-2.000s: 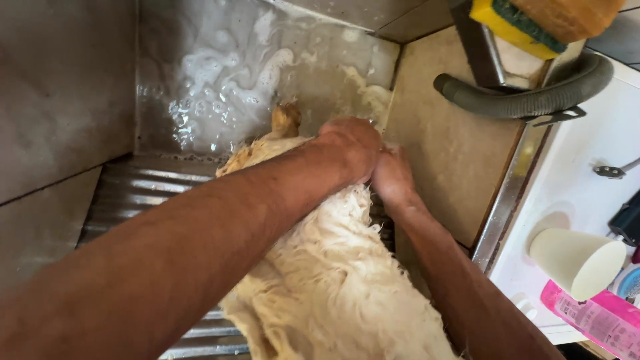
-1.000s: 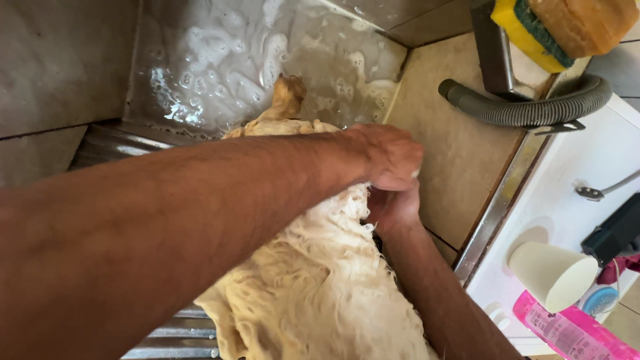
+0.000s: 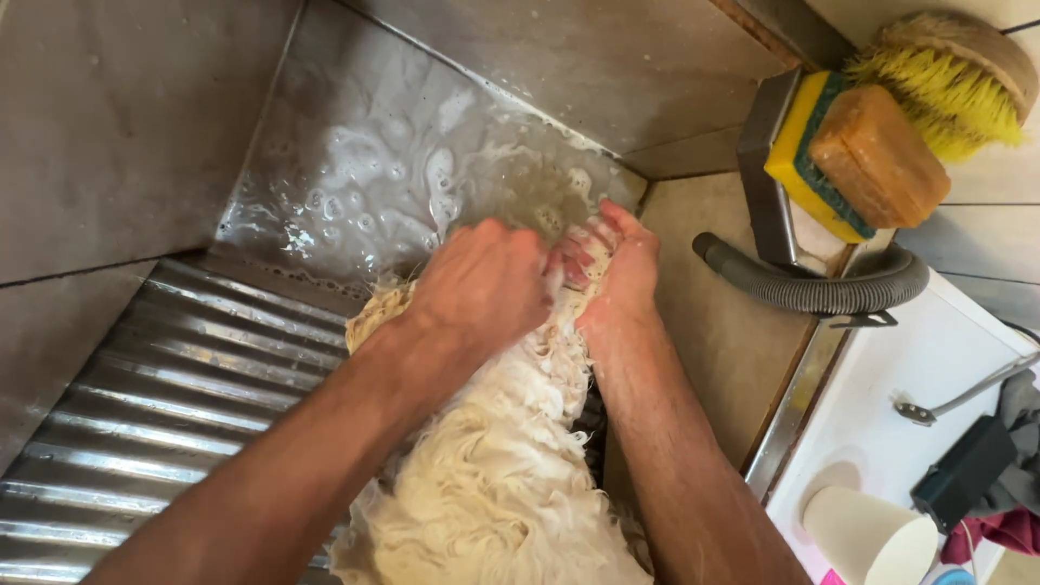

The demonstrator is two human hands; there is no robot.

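Wet, shaggy cream-coloured fleece or fur [image 3: 496,471] stretches up from the bottom edge; whether it is a hide or an animal's body, I cannot tell. Its narrow, foamy upper part lies between my hands. My left hand [image 3: 487,280] is in a fist over this part, knuckles up, its fingertips hidden. Close beside it, my right hand [image 3: 621,264] curls its fingers around the foamy fleece from the right, palm partly showing. Beyond both hands, soapy water [image 3: 366,179] with suds covers the tiled basin floor.
A ribbed metal board [image 3: 187,390] lies at left. Tiled walls [image 3: 569,65] enclose the basin. At right are a grey corrugated hose [image 3: 821,292], a yellow-green sponge [image 3: 788,154], an orange soap bar [image 3: 881,158], a yellow-bristled brush [image 3: 951,81] and a white cup [image 3: 869,532] on a white surface.
My left hand has shifted from over my right wrist to its left side, and my right hand's fingers now show. The brown tip that stuck up from the fleece is no longer visible.
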